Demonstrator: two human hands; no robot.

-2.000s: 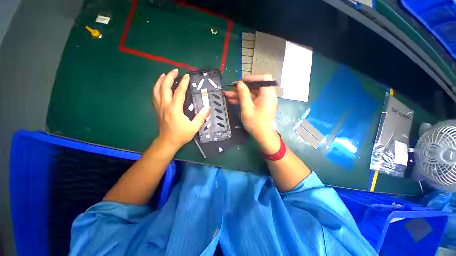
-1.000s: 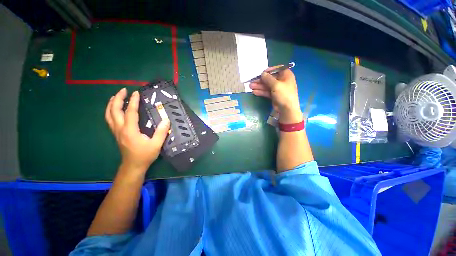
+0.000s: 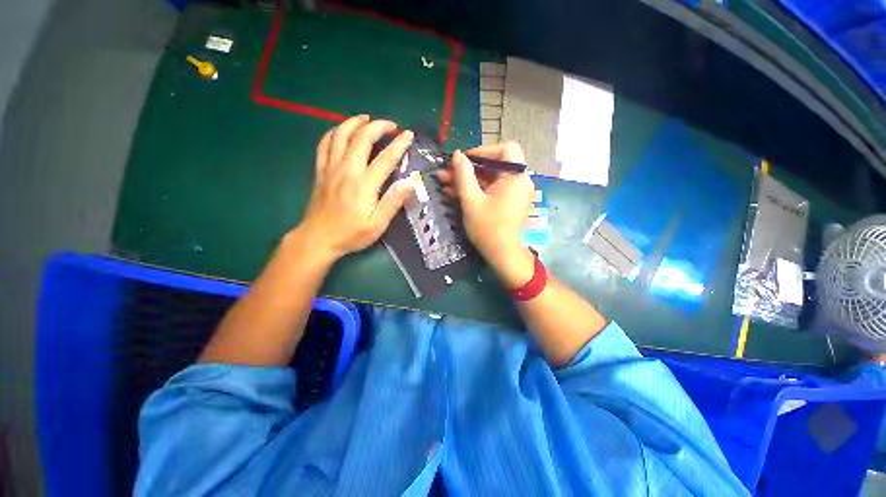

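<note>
The dark housing (image 3: pixel 434 226) with slanted slots lies tilted on a black foam pad (image 3: pixel 406 254) in front of me. My left hand (image 3: pixel 357 186) rests over the housing's left and upper edge, fingers spread, thumb on its face. My right hand (image 3: pixel 494 202) holds the dark tweezers (image 3: pixel 497 164), their tip at the housing's upper right part. Whether the tip holds a piece is too small to tell. The adhesive strip sheet (image 3: pixel 530 116), with its white part on the right, lies behind my right hand.
Blue film (image 3: pixel 670 214) lies right of my right hand, with strip pieces (image 3: pixel 612 247) at its left edge. Bagged sheets (image 3: pixel 774 243) and a white fan (image 3: pixel 857 281) are far right. A yellow object (image 3: pixel 202 67) lies far left. Blue bins (image 3: pixel 146 276) stand at the front edge.
My right hand with the tweezers has come from the strip sheet's white part back to the housing. My left hand now covers more of the housing's top. The camera view has shifted.
</note>
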